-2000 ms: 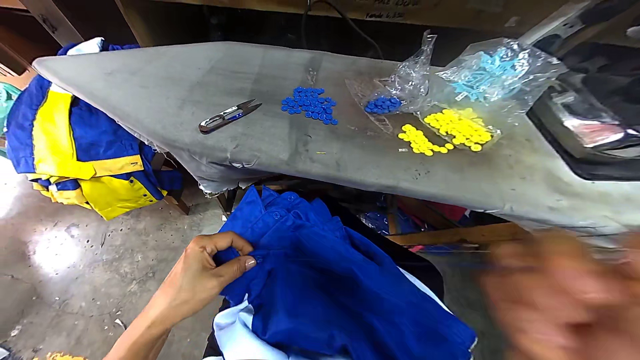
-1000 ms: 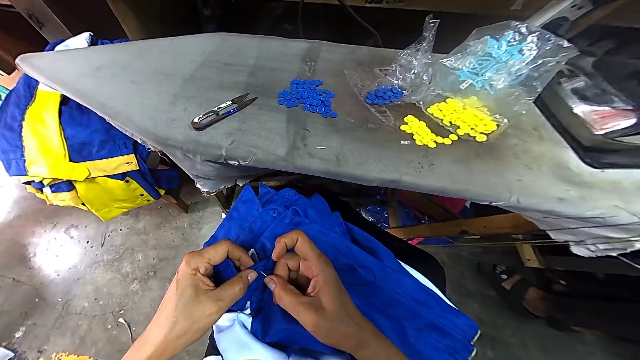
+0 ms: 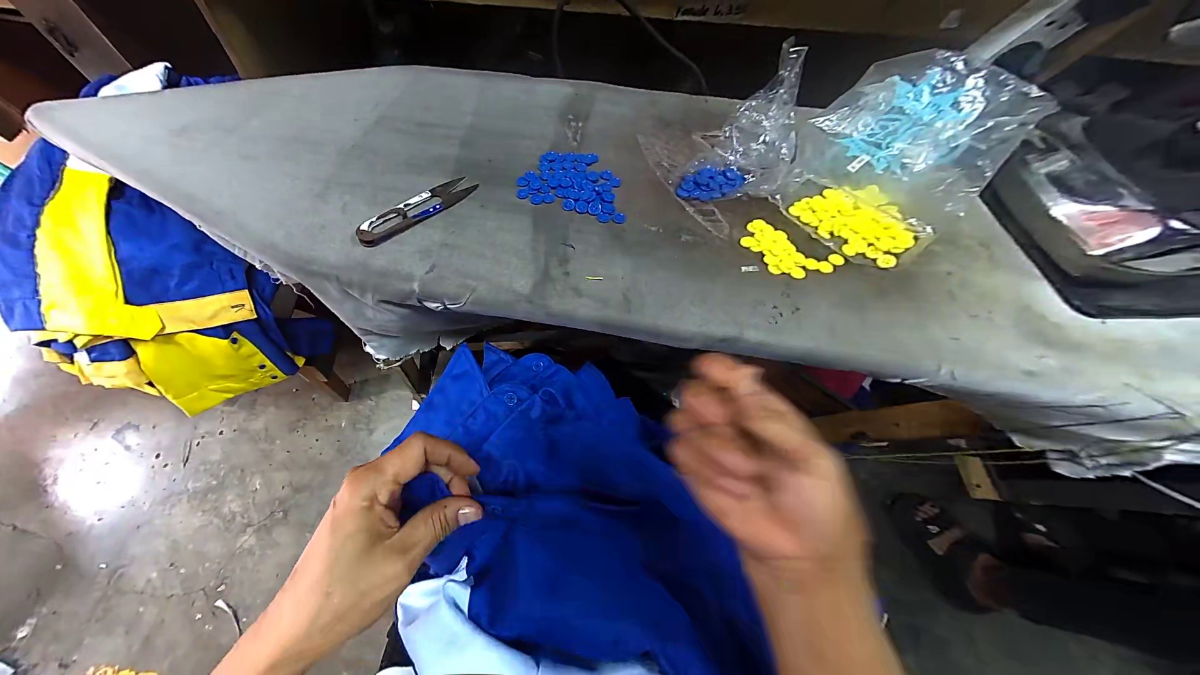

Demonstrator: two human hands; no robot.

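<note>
A blue garment point(image 3: 600, 553) with buttons along its placket lies across my lap, light-blue cloth point(image 3: 436, 614) under its lower left part. My left hand point(image 3: 403, 516) pinches a fold of it between thumb and fingers. Above the garment's right side is my right hand point(image 3: 750, 459), blurred, its fingers bent; whether it holds a needle or thread cannot be seen. On the grey cloth-covered board point(image 3: 309, 150) lie thread snips point(image 3: 417, 212), a spread of blue buttons point(image 3: 570, 186), more blue buttons point(image 3: 711, 183) at a clear bag point(image 3: 759, 122), and yellow buttons point(image 3: 848, 225).
A clear bag of light-blue pieces point(image 3: 914, 117) lies at the board's back right, beside a black tray-like edge point(image 3: 1050, 272). Folded blue and yellow garments point(image 3: 141, 262) are stacked at the left. Under the board runs a wooden bar point(image 3: 900, 422). Another person's sandalled foot point(image 3: 933, 534) is at lower right.
One second ago both hands were together at the garment; my right hand has since moved away to the right and up. My left hand still pinches the cloth.
</note>
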